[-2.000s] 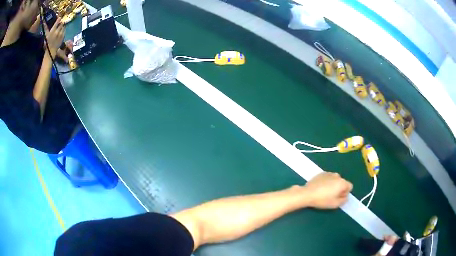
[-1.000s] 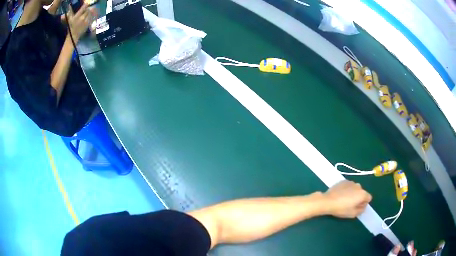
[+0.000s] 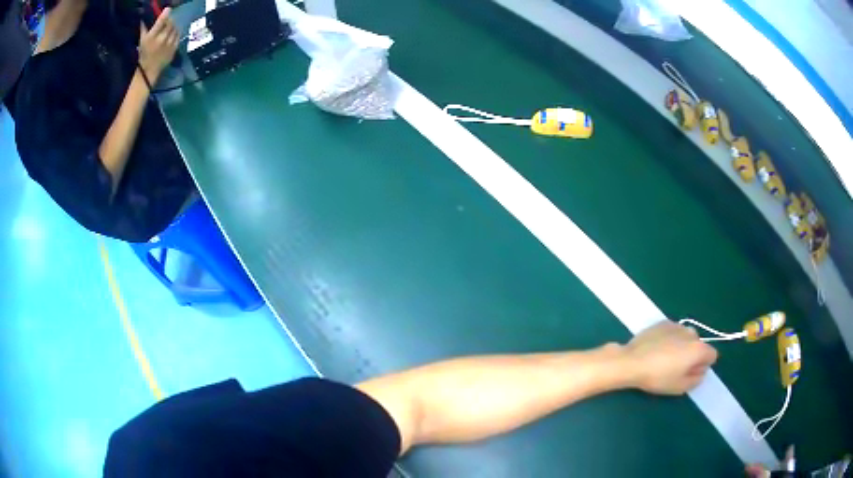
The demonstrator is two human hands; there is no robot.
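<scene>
My left hand [image 3: 672, 358] is a closed fist over the white strip [image 3: 547, 227]; whether anything is inside it is hidden. One yellow unit [image 3: 764, 326] lies just right of it, its white loop running to beside the fist. Another yellow unit [image 3: 789, 357] lies close by, its loop pointing down. A third unit [image 3: 562, 122] lies farther up the green bench top, loop to the left. Only small parts of my right hand [image 3: 759, 470] show at the bottom right edge; what it holds cannot be told.
A crumpled clear bag [image 3: 351, 79] sits on the strip at upper left, near a black box [image 3: 238, 35]. A seated person [image 3: 89, 140] is at left by a blue stool [image 3: 201, 257]. Several yellow units [image 3: 742, 159] line the far ledge. Another clear bag [image 3: 652, 19] lies behind.
The view has shifted, so most things sit farther right. The three units on the green surface have also moved right relative to the bag and my left fist. Less of my right hand shows.
</scene>
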